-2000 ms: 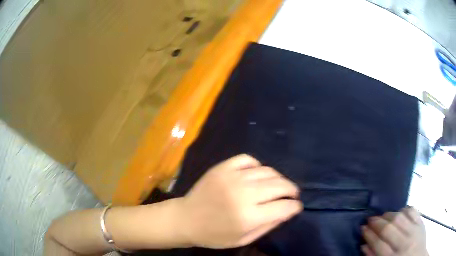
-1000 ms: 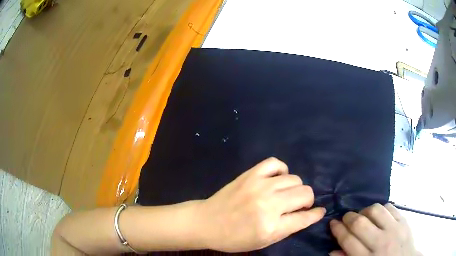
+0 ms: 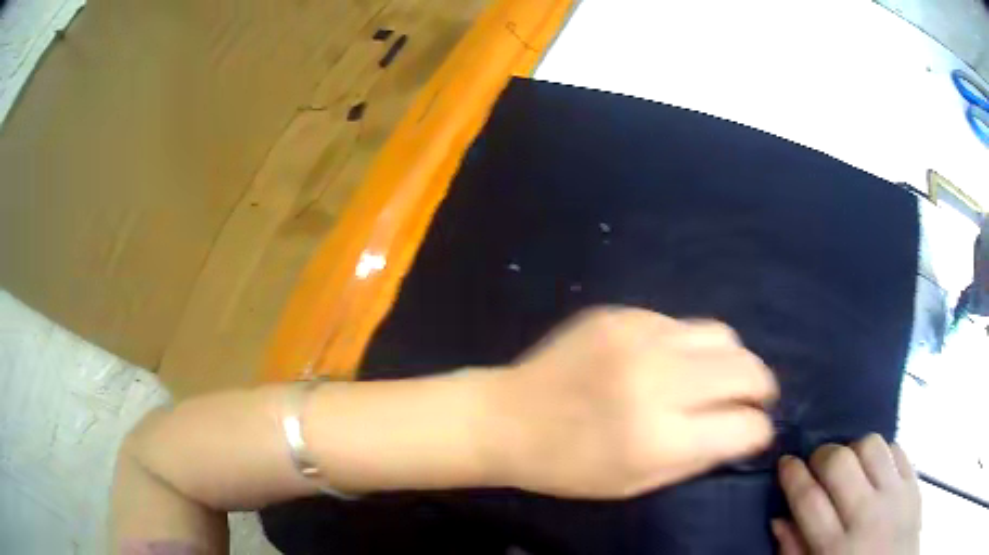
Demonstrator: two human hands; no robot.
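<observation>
A dark garment panel (image 3: 672, 184) with a few tiny white marks lies flat on the white table. My left hand (image 3: 662, 407), blurred, lies over the panel with its fingers curled and fingertips pinching the cloth at a narrow dark fold. My right hand (image 3: 851, 493) is at the lower right, its curled fingertips on the cloth close to my left fingertips. The fold between the hands is mostly hidden by the fingers.
Orange tape (image 3: 401, 217) edges the table at left, beside brown cardboard (image 3: 195, 163). Blue scissor handles (image 3: 976, 103) are cut off at the far right edge. Part of the machine head (image 3: 979, 271) shows blurred at the right. The white table (image 3: 759, 76) shows behind the panel.
Since one second ago the view has shifted, so the machine head is largely out of the picture. My left hand stays by my right at the fold. The rectangular outline seen earlier is now largely covered.
</observation>
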